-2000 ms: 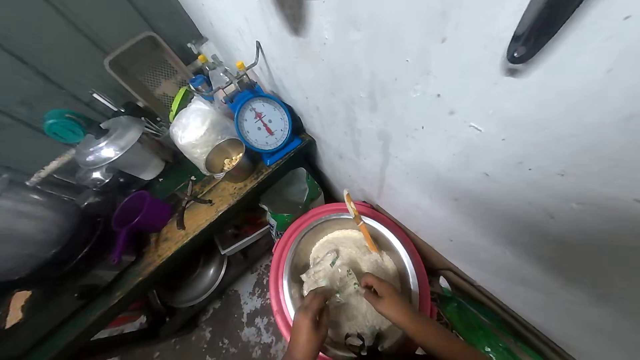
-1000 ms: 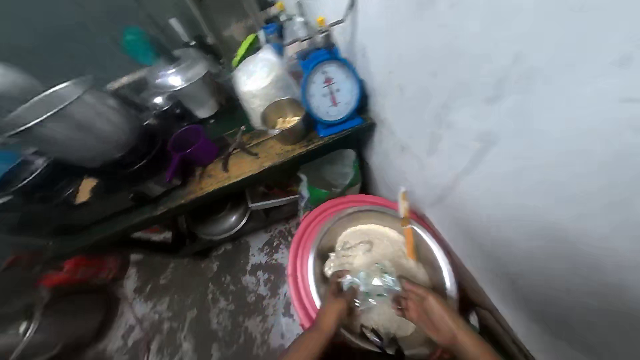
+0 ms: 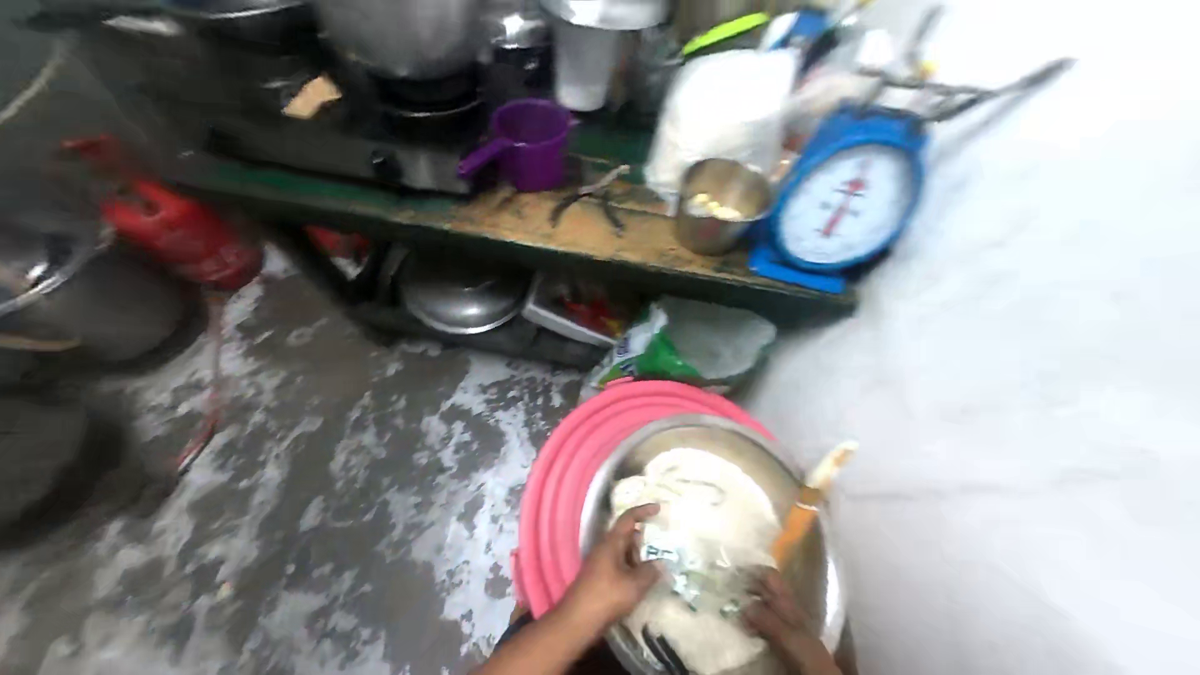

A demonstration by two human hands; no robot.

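Note:
A steel bowl (image 3: pixel 600 506) holding a pale, dough-like mass (image 3: pixel 717 487) rests on a pink plastic lid or basin (image 3: pixel 553 478). Over the mass, my left hand (image 3: pixel 619 567) grips the left side of a clear plastic bag (image 3: pixel 694 572) with printing on it. My right hand (image 3: pixel 783 614) is at the bag's right side, its fingertips blurred. An orange-handled spatula (image 3: pixel 797 525) leans on the bowl's right rim. Something black (image 3: pixel 664 652) lies at the near part of the bowl, partly cut off by the frame.
On the wooden bench (image 3: pixel 581 230) stand a blue dial scale (image 3: pixel 844 202), a metal cup (image 3: pixel 717 206), a purple dipper (image 3: pixel 530 145) and a white plastic bag (image 3: pixel 722 117). A green-and-clear bag (image 3: pixel 694 342) lies behind the bowl. A red gas cylinder (image 3: pixel 178 234) is at left; a white wall (image 3: pixel 1022 422) at right.
The view has swung left, bringing the red cylinder and more floor into sight. Both hands have stayed over the bowl, and the plastic bag between them shows more plainly than two seconds ago.

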